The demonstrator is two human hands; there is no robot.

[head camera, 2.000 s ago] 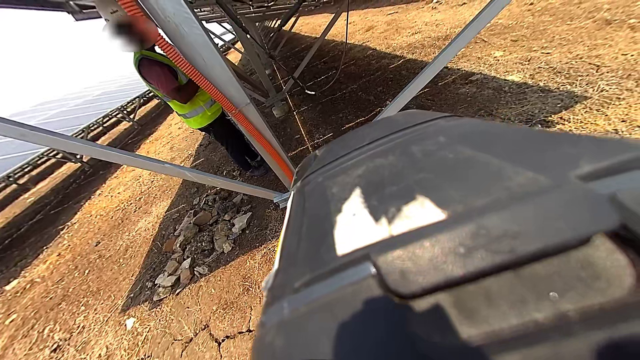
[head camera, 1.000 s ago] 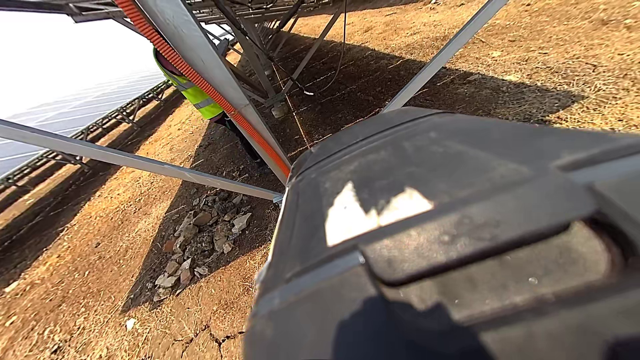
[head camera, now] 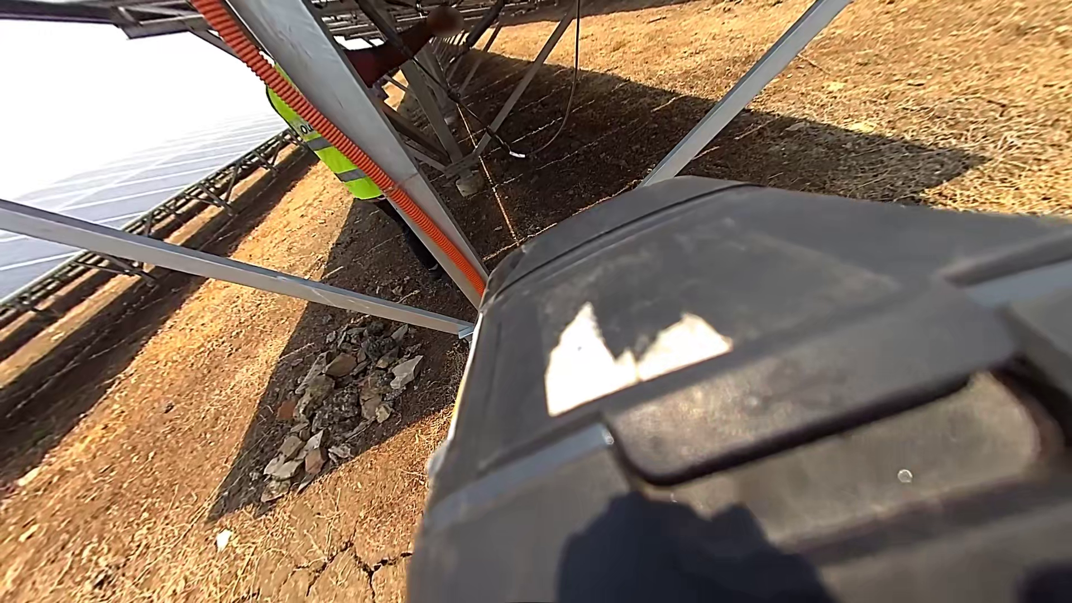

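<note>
Neither my left hand nor my right hand shows in the head view. A large dark plastic case or box (head camera: pixel 754 276) fills the lower right, close to the camera, with a recess along its near side. A torn white label remnant (head camera: pixel 620 360) sticks to its surface. A dark shadow falls across the near part. Beyond the case's left edge rises a grey metal post (head camera: pixel 352 109), with an orange corrugated conduit (head camera: pixel 335 138) running along it.
Metal braces (head camera: pixel 251 272) (head camera: pixel 745 92) slope down on both sides. Broken stones (head camera: pixel 343 394) lie on dry ground. A person in a yellow-green vest (head camera: pixel 352 172) stands behind the post. A black cable (head camera: pixel 574 92) hangs beneath the structure; solar panels (head camera: pixel 159 180) stretch away at left.
The person behind the post has shifted right and now has an arm stretched out toward the metal frame. The case looks nearly the same.
</note>
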